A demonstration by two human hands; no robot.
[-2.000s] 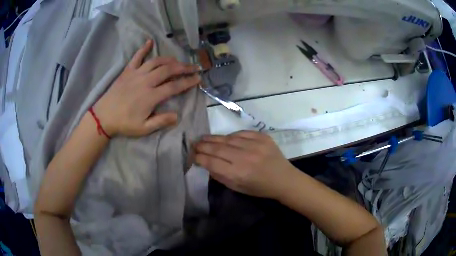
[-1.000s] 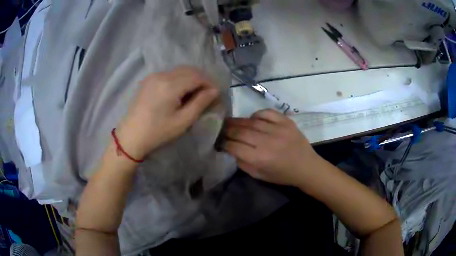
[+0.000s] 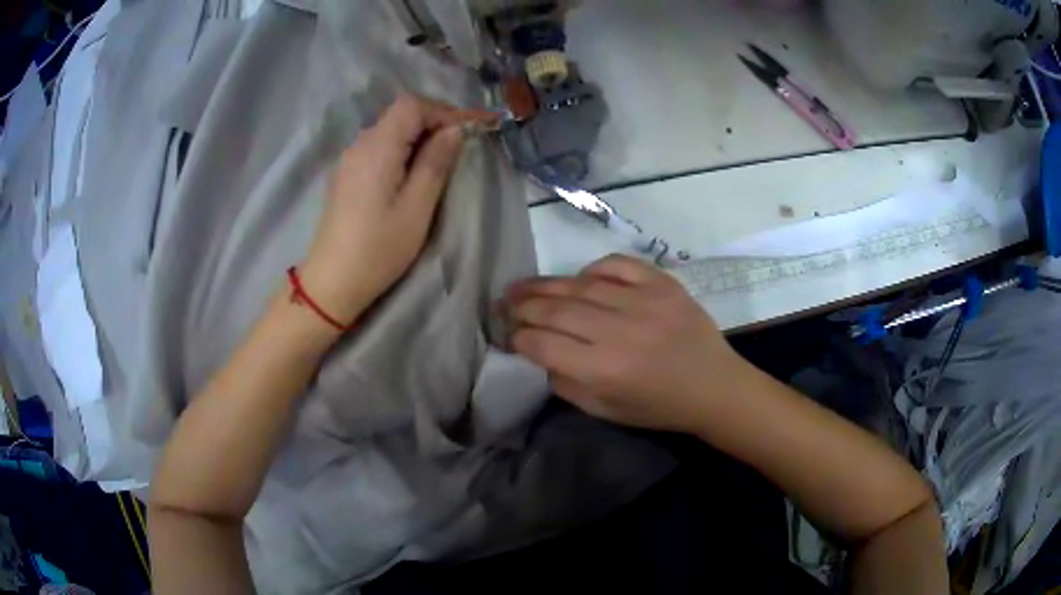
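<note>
The light grey garment body [image 3: 268, 151] lies over the machine table and drapes off its front edge. My left hand [image 3: 401, 192] pinches a fold of the cloth beside the presser foot area, thumb and forefinger together. My right hand [image 3: 605, 337] holds the cloth's right edge nearer to me, fingertips closed on it. The edge guide block [image 3: 564, 122] sits right of my left fingertips. The shiny metal seam guide [image 3: 582, 200] points down and right from it. The needle cannot be made out.
Thread snips [image 3: 803, 102] lie on the machine bed. A white strip [image 3: 838, 219] and a measuring tape [image 3: 861, 253] lie along the front edge. A clamp rod [image 3: 931, 309] with blue clips is at right, above hanging grey cloth [image 3: 989, 407]. White paper pieces [image 3: 70, 308] lie left.
My left hand has moved up from the middle of the cloth to beside the foot and pinches a fold there. My right hand stays nearly in place. The cloth between them is drawn into long folds.
</note>
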